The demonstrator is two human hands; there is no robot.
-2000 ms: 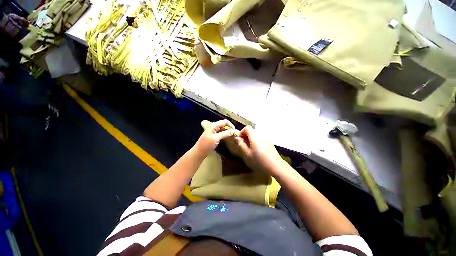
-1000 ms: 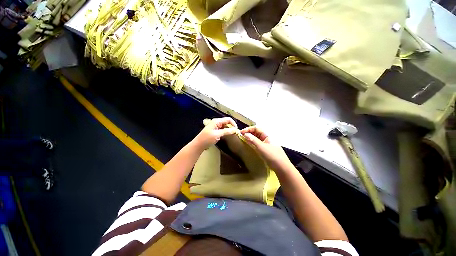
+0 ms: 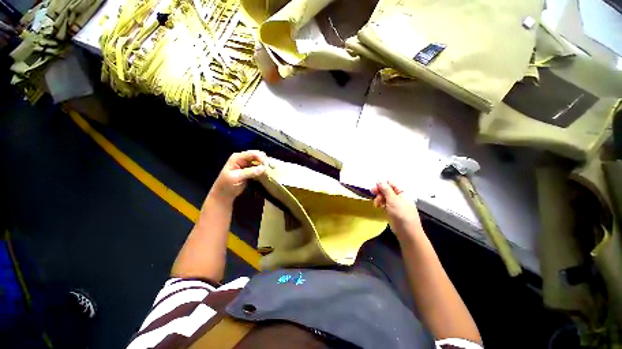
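Note:
A khaki bag body [image 3: 293,249] hangs in front of my apron, beside the table edge. Its mouth is spread wide and shows the bright yellow inside [image 3: 341,221]. My left hand [image 3: 242,172] pinches the rim at the left corner. My right hand [image 3: 392,201] pinches the rim at the right, near the table edge. A brown patch shows partly on the bag's left side, in shadow. The fingertips hide the gripped spots of the rim.
A hammer [image 3: 483,218] lies on the white table [image 3: 307,109] at right. Khaki panels [image 3: 457,48] are stacked behind it, beside curled pieces [image 3: 279,37]. A heap of yellow straps [image 3: 181,58] lies far left. A person's shoe [image 3: 84,302] shows at lower left.
My hands were close together at the rim and have moved apart, left and right. The bag's mouth has opened and shows its yellow inside. The view has shifted slightly.

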